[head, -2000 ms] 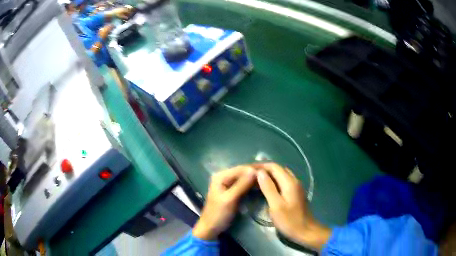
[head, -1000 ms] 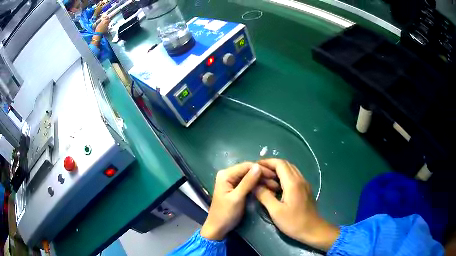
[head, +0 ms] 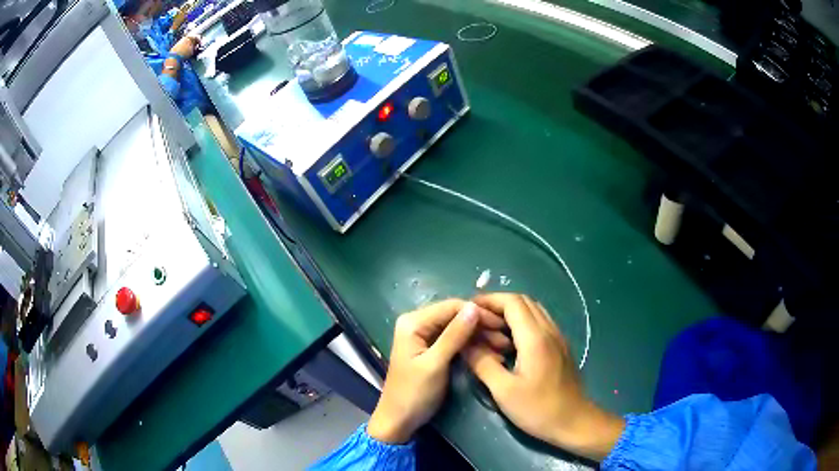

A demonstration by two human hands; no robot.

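Note:
My left hand (head: pixel 419 373) and my right hand (head: pixel 534 377) are bare and meet fingertip to fingertip above the green mat. Both are closed around a small dark device (head: pixel 480 391), mostly hidden by the fingers and palms; its dark curved edge shows between them. A thin clear tube (head: pixel 524 228) runs from the front of a blue controller box (head: pixel 359 175) in a curve to behind my right hand. Its tip is hidden. A clear jar (head: pixel 317 60) with whitish contents stands on the box.
A grey-white machine (head: pixel 138 239) with a red stop button is at left. A black compartment tray (head: pixel 681 120) is raised on pale posts at right, with a deep blue cloth (head: pixel 718 373) below. White specks (head: pixel 484 278) lie on the green mat. Another person's arms (head: pixel 175 69) show far left.
Since the earliest frame the view has steadied and my fingers are more curled together around the device. Since the second frame the hands have barely moved; the jar's contents look whiter and more lumpy.

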